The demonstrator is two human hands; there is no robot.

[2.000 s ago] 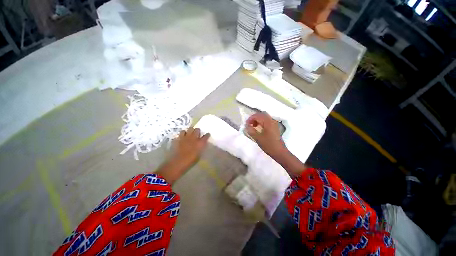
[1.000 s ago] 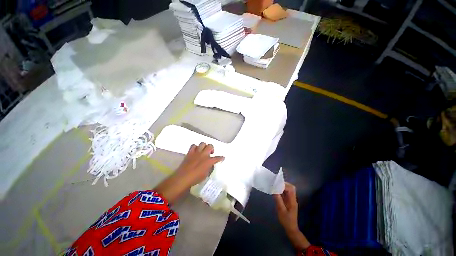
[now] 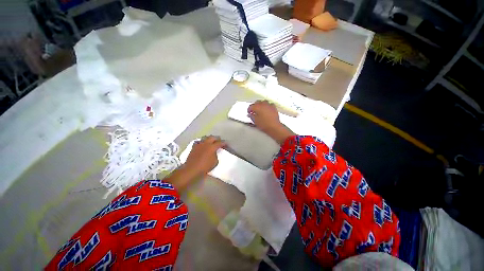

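A white cut panel (image 3: 257, 182) with two long straps and a U-shaped opening lies at the table's right edge. My left hand (image 3: 206, 153) rests on the end of the near strap, fingers spread a little, holding nothing that I can see. My right hand (image 3: 265, 117) is on the end of the far strap (image 3: 240, 111), fingers bent; whether it pinches the fabric is unclear. The glue bottle (image 3: 239, 231) lies on its side near the panel's lower edge, its nozzle towards the table edge.
A heap of curly white tapes (image 3: 139, 159) lies left of the panel. Behind are loose white fabric with a grey-beige sheet (image 3: 159, 50), a tape roll (image 3: 240, 77), tied stacked pieces (image 3: 270, 37), a smaller white stack (image 3: 307, 59) and an orange-brown block (image 3: 309, 9).
My right hand has moved from beyond the table edge, where it held a white flap, up to the far strap. My left hand has moved onto the near strap's end. The view has shifted.
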